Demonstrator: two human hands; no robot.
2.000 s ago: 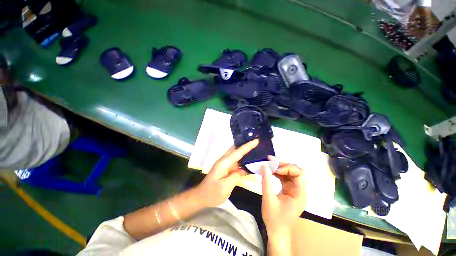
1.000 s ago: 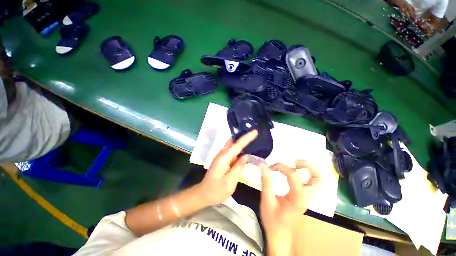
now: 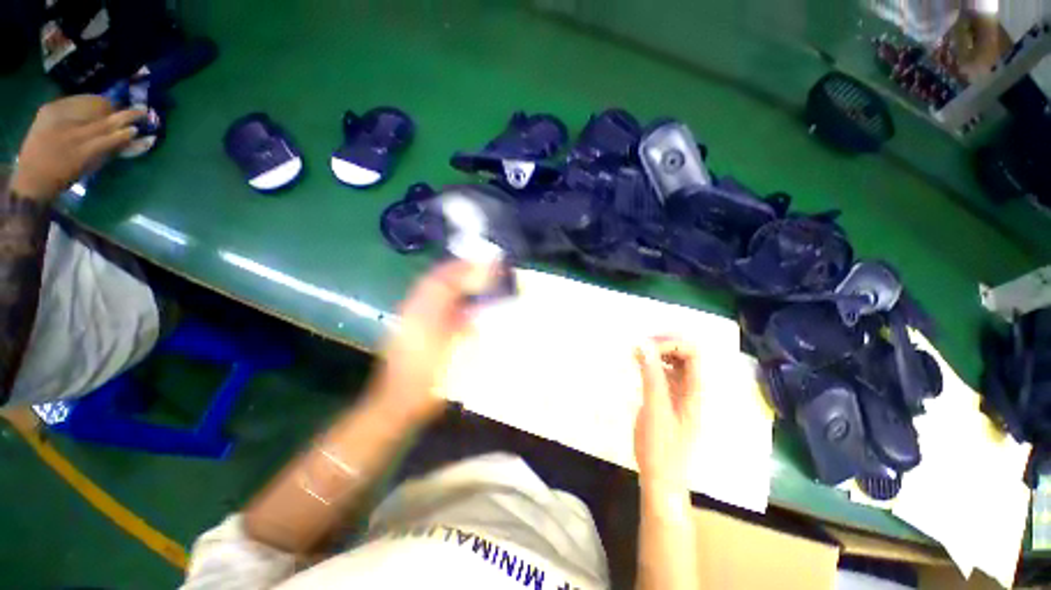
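My left hand (image 3: 432, 323) is blurred and holds a dark plastic housing (image 3: 498, 225) with a white end, also blurred, above the bench left of the sheet. My right hand (image 3: 668, 398) is over the white sticker sheet (image 3: 565, 375), its fingertips close together. Whether they hold a small sticker cannot be told. Two housings with white rounded ends (image 3: 264, 153) (image 3: 372, 146) lie apart at the left. A heap of dark housings (image 3: 645, 213) lies beyond the sheet and to its right.
The green bench (image 3: 311, 58) curves across the view. A neighbour's hand (image 3: 72, 141) is on a housing at far left. Spare sheets (image 3: 962, 496) lie at right, a black mesh basket (image 3: 849, 112) at far right, a blue stool (image 3: 173, 392) below left.
My left hand has moved left and forward with the housing, away from my right hand, which stays over the sheet. A neighbour's hand has come into view at far left.
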